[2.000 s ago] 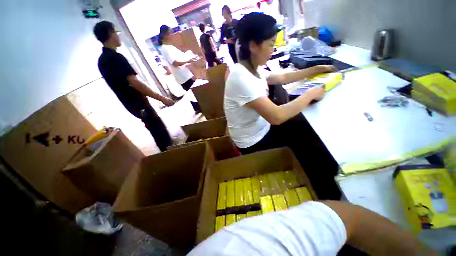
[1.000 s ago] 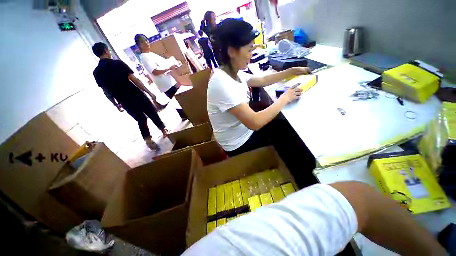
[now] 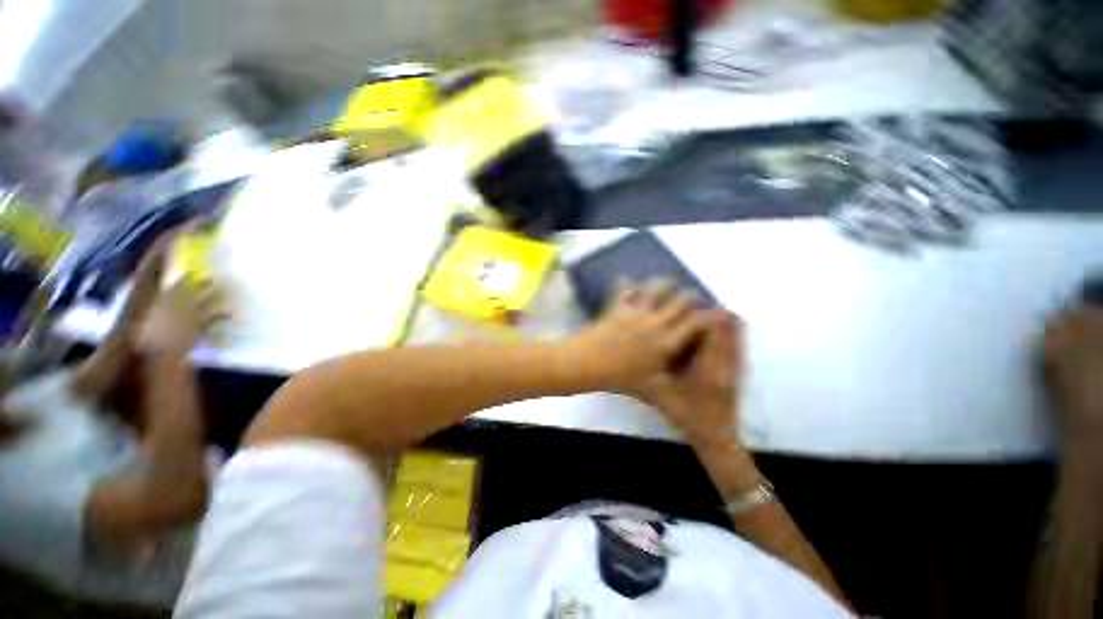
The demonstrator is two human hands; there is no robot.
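Note:
The frame is blurred. A flat black box lies on the white table in front of me. My left hand and my right hand meet at its near edge, with bent fingers close together. Whether either one grips the box or a small part between them is hidden by the fingers and blur. A yellow printed box or sleeve lies just left of the black box.
Yellow boxes and a dark item lie behind. A black strip carries bagged bundles. Coworkers' arms show left and at the right edge. Packed yellow boxes are below the table.
The view has swung right from the cartons and doorway to the table. Both my hands are now in view, together at the black box; before, only my left arm showed.

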